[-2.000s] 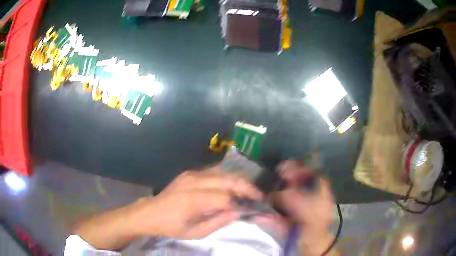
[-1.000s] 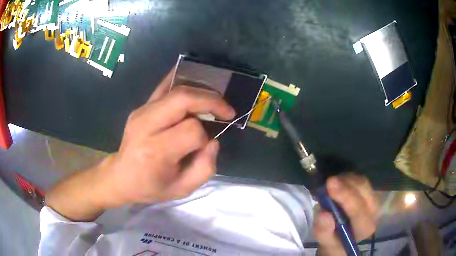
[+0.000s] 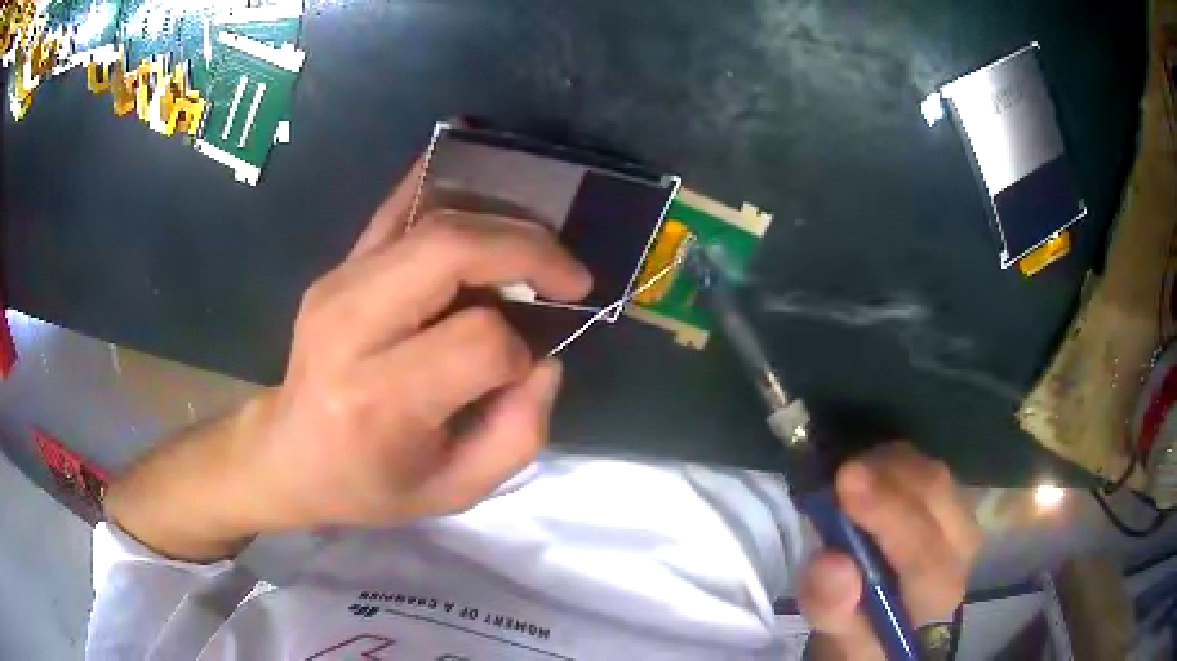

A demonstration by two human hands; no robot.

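Observation:
My left hand (image 3: 426,375) holds an LCD module (image 3: 542,220) by its lower edge and a thin solder wire (image 3: 587,331) between thumb and finger. The screen's orange flex cable (image 3: 665,262) lies on a small green PCB (image 3: 723,245) on the dark mat. The solder wire's end reaches the flex. My right hand (image 3: 904,536) grips the blue handle of a soldering iron (image 3: 790,421). Its tip is at the flex's outer edge on the board, and thin smoke trails to the right.
Loose PCBs (image 3: 245,110) with yellow flexes are heaped at the upper left. Another LCD module (image 3: 1013,149) lies at the upper right. A tan cardboard sheet (image 3: 1097,375) edges the right side, with a white and red spool and a black cord beside it.
Since one second ago, the iron tip has moved slightly left to the flex edge, and smoke now shows. Two seconds ago the board lay alone and the hands were nearer my body.

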